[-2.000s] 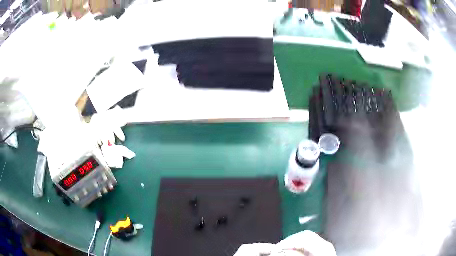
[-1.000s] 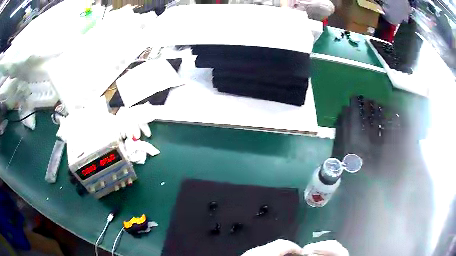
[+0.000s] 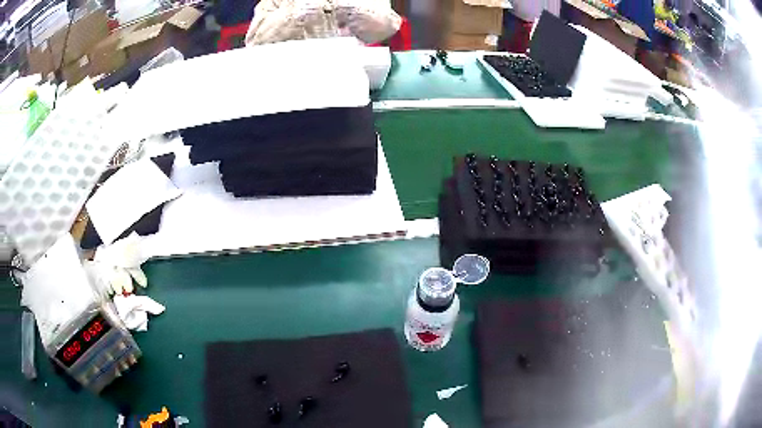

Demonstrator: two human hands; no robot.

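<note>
Several glossy black earbuds point(image 3: 307, 406) lie spaced apart on a flat black foam pad point(image 3: 226, 376) at the bottom centre. A white bottle point(image 3: 431, 322) with a red diamond label stands upright right of the pad, its clear flip cap open. A second black foam pad point(image 3: 501, 393) lies farther right with one small dark part point(image 3: 523, 361) on it. A thick black foam tray point(image 3: 476, 242) behind the bottle holds rows of upright earbuds. Neither of my hands can be made out. A small white tip point(image 3: 434, 420) is cut off by the bottom edge; glove or cloth, I cannot tell.
A power supply point(image 3: 96, 351) with red digits stands at left, beside crumpled white gloves point(image 3: 138, 309). Black foam sheets point(image 3: 301, 155) are stacked on a white board point(image 3: 276, 230). A pocketed white tray point(image 3: 643, 226) lies at right. A person's sleeve point(image 3: 322, 21) shows beyond the bench.
The view has swung to the right and up, so the bench things sit farther left. The gloved hands seen earlier at the bottom edge have dropped out of recognisable view.
</note>
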